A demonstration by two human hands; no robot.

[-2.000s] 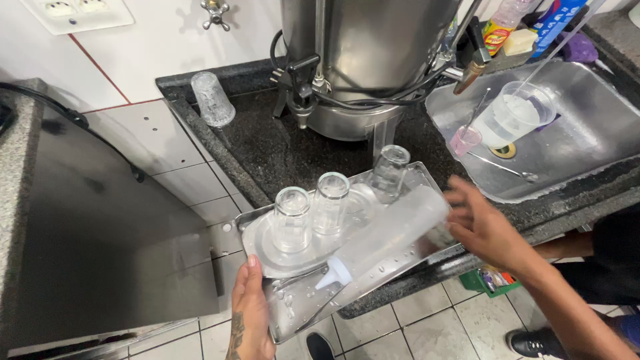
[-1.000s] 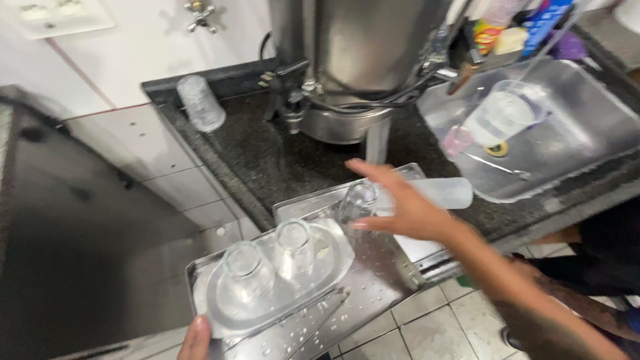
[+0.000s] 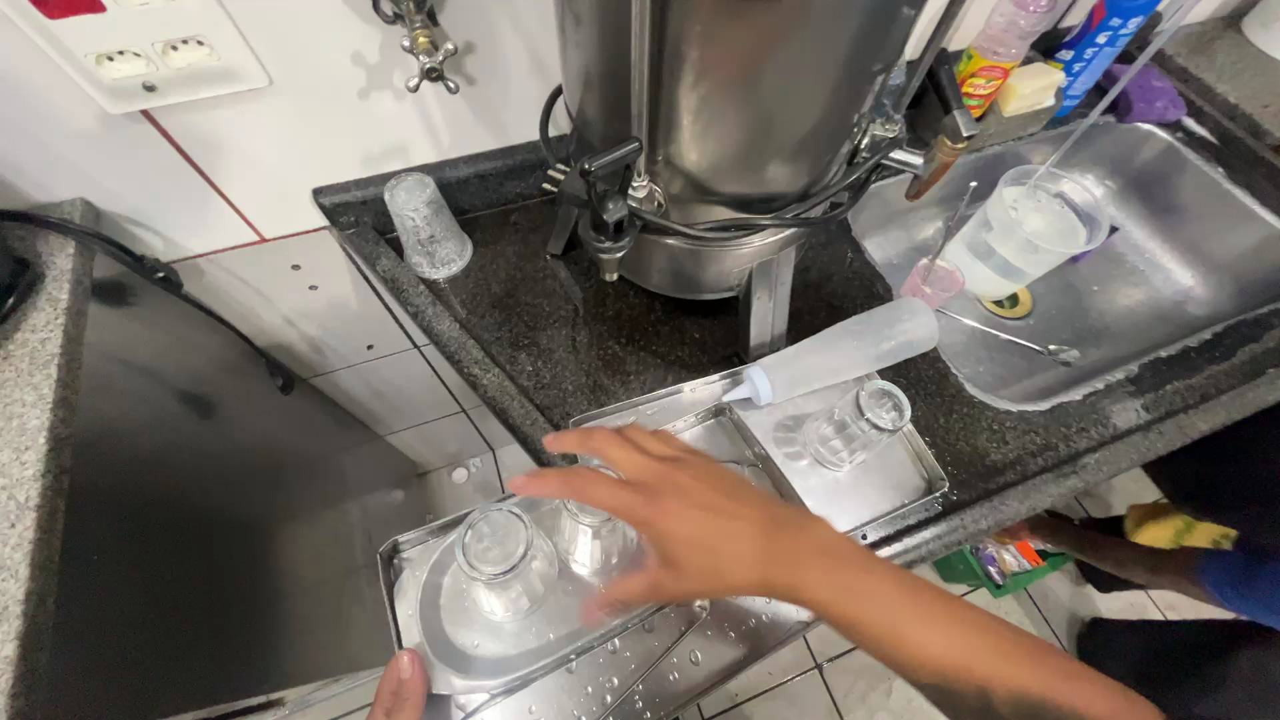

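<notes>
My right hand (image 3: 700, 515), fingers spread, is over an upturned glass (image 3: 592, 530) on an oval metal platter; whether it touches the glass I cannot tell. Another upturned glass (image 3: 505, 560) stands to its left on the platter (image 3: 470, 655), which lies in a metal tray (image 3: 392, 600). At that tray's near left corner is my left hand (image 3: 400, 685), mostly out of frame, its fingertip at the rim. On a second metal tray (image 3: 925, 470), resting on the counter, stands one more upturned glass (image 3: 850, 430). A translucent squeeze bottle (image 3: 840, 350) lies across its back edge.
A large steel urn (image 3: 740, 120) with taps stands on the dark stone counter (image 3: 500, 290). At the counter's left corner is a plastic cup (image 3: 428, 225). Water runs into a plastic container (image 3: 1030, 225) in the steel sink (image 3: 1180, 270). Another person's arm (image 3: 1120, 555) shows at the lower right.
The squeeze bottle, lying over the tray of glasses two seconds ago, is at the back edge of the counter tray. My right hand has left the glass there and moved left over the platter.
</notes>
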